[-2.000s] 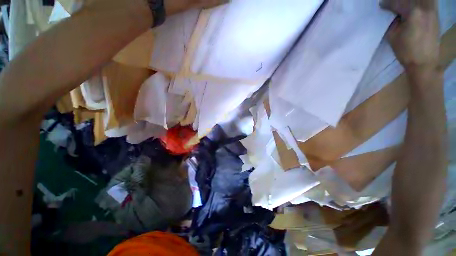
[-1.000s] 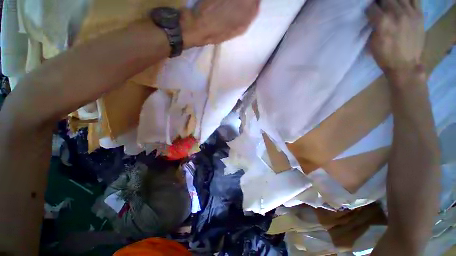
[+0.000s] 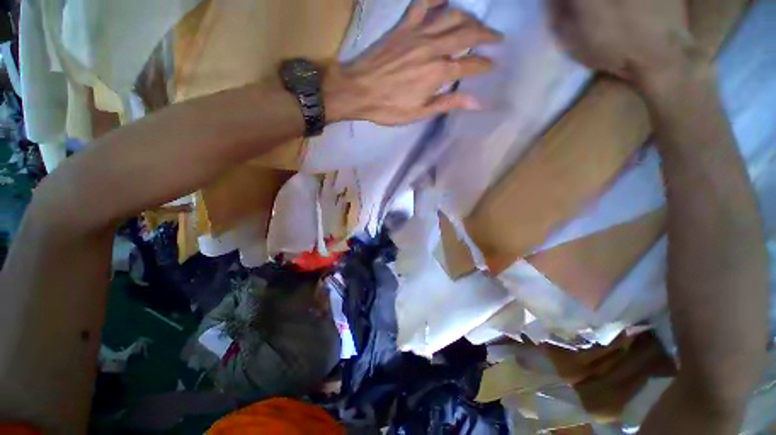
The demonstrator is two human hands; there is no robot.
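White paper patterns [image 3: 527, 93] hang in dense layers in front of me, mixed with brown card patterns [image 3: 570, 153]. My left hand [image 3: 417, 68], with a dark watch on the wrist, is spread with fingers apart over the white sheets at top centre and grips nothing. My right hand [image 3: 625, 34] is at the upper right against the white and brown sheets, blurred and partly cut off by the top edge; its fingertips are unclear. Cream patterns [image 3: 111, 42] hang at the upper left. The tops of the bundles are out of view.
Below the patterns lie black plastic bags [image 3: 374, 314], a grey-green sack [image 3: 281, 340] and a small red lump [image 3: 319, 257]. A pile of stacked pattern pieces [image 3: 544, 395] is at lower right. The green floor [image 3: 140, 331] has scraps on it. Orange clothing [image 3: 276, 418] shows at the bottom.
My left hand has come into fuller view, moved right and opened over the white sheets. My right hand has moved left, and the white sheets there have shifted left, showing more brown card.
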